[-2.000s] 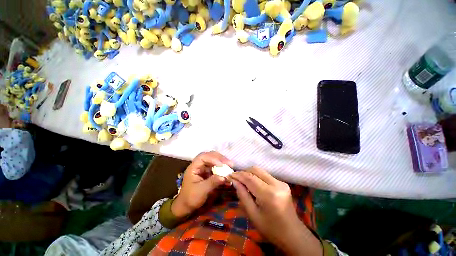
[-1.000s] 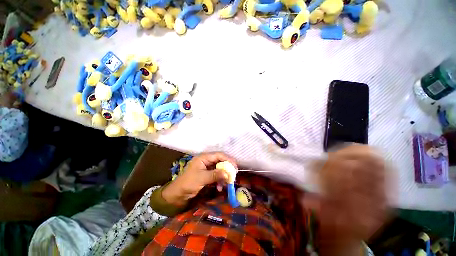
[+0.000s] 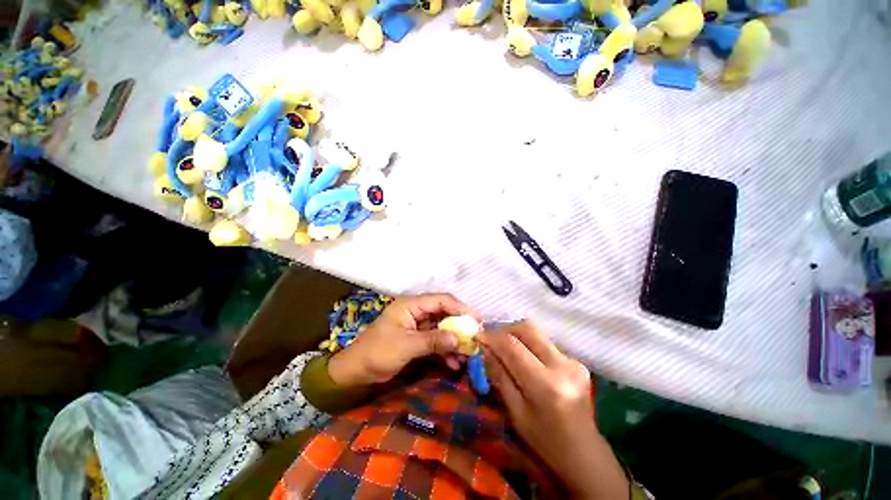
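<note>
A plush piece (image 3: pixel 461 332) with a pale yellow knob and a blue tube hanging down is between my hands over the lap. My left hand (image 3: pixel 396 340) pinches the yellow knob between thumb and fingers. My right hand (image 3: pixel 543 376) is at the knob's right side, its thumb and fingertips pinched together. A needle or thread in the right fingertips is too small to see. The knob's far end shows whitish and bright.
Black thread snips (image 3: pixel 537 258) and a smartphone (image 3: pixel 690 248) lie on the whitish cloth (image 3: pixel 440 166). A plush pile (image 3: pixel 256 161) lies left, more at the far side. A purple tin (image 3: pixel 841 340) and bottle (image 3: pixel 865 195) are right. A cardboard box (image 3: pixel 283 332) with pieces stands by the lap.
My right hand, blurred and far out to the right with a taut thread a second ago, is back at the knob. My left hand still holds the piece. The view has shifted slightly.
</note>
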